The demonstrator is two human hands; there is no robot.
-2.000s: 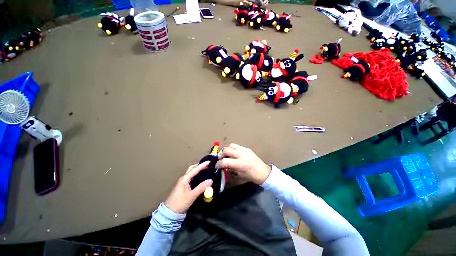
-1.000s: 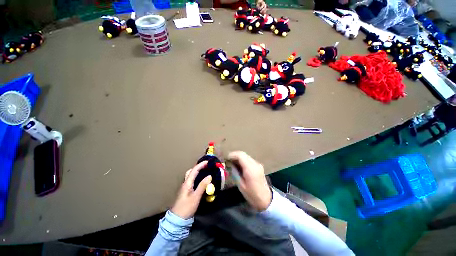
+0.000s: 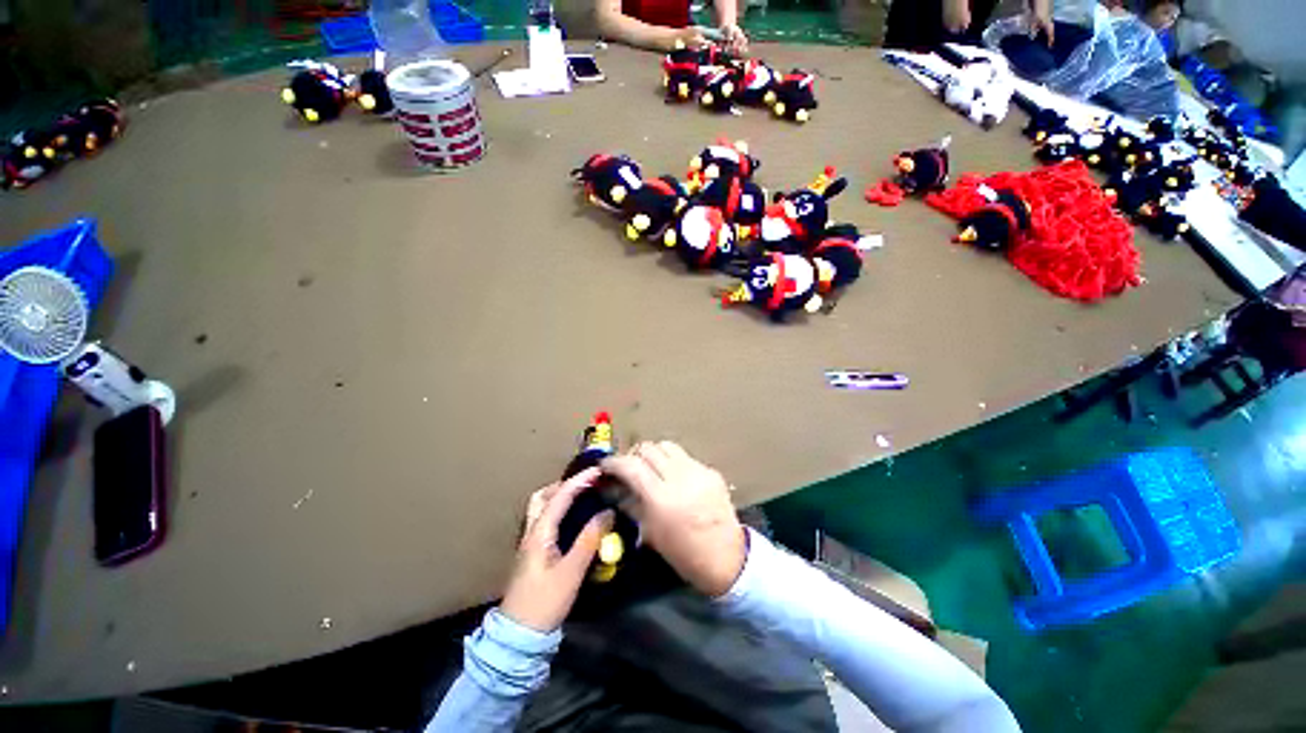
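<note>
A small black plush penguin [image 3: 584,461] with a yellow-red striped cone on its head and yellow feet is held upright at the table's near edge. My left hand [image 3: 552,551] grips its body from the left. My right hand [image 3: 679,513] is on its upper right side, fingertips bent against it beside my left fingers. The penguin's front and scarf are mostly hidden by my hands. No needle or thread can be made out.
Penguin pile [image 3: 705,234] mid-table; red strips [image 3: 1077,236] at right; slim white-purple tool [image 3: 867,380]; patterned tub [image 3: 438,118] far side; phone [image 3: 129,484], fan [image 3: 100,375] and blue tray [image 3: 17,430] at left; blue stool [image 3: 1110,530] on the floor; people's arms [image 3: 662,32] beyond the table.
My right hand was apart from the penguin a second ago and has come back left onto it. My left hand keeps its hold. The view has tilted up slightly, showing more of the people beyond.
</note>
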